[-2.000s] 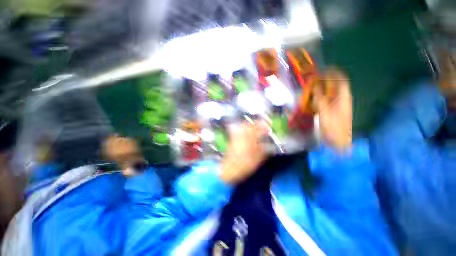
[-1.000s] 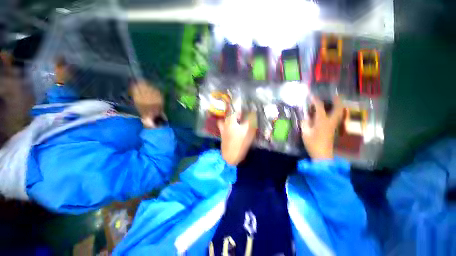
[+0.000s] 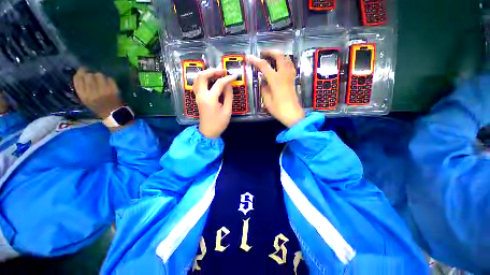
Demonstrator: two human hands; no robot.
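Note:
A clear plastic phone tray (image 3: 344, 36) holds red keypad phones in two rows. In the near row, keypad phones (image 3: 326, 78) lie face up, orange around most screens. My left hand (image 3: 214, 99) is over the first and second near pockets, its thumb and fingertips at the second phone (image 3: 235, 62). My right hand (image 3: 280, 88) covers most of the third near pocket, its index finger by the second phone's top right edge. What lies under it is mostly hidden. In the far row, two phone backs show green batteries (image 3: 276, 12); one back (image 3: 188, 19) is dark.
Loose green batteries (image 3: 145, 32) lie on the green mat (image 3: 430, 48) left of the tray. Another worker's hand (image 3: 98, 92) with a watch is at the left, beside another clear tray (image 3: 32, 59) with dark parts. A blue sleeve (image 3: 456, 123) is at the right.
The view has steadied, and the tray sits higher and further left in it. My right hand has moved from the fourth near pocket to the third, uncovering a face-up phone.

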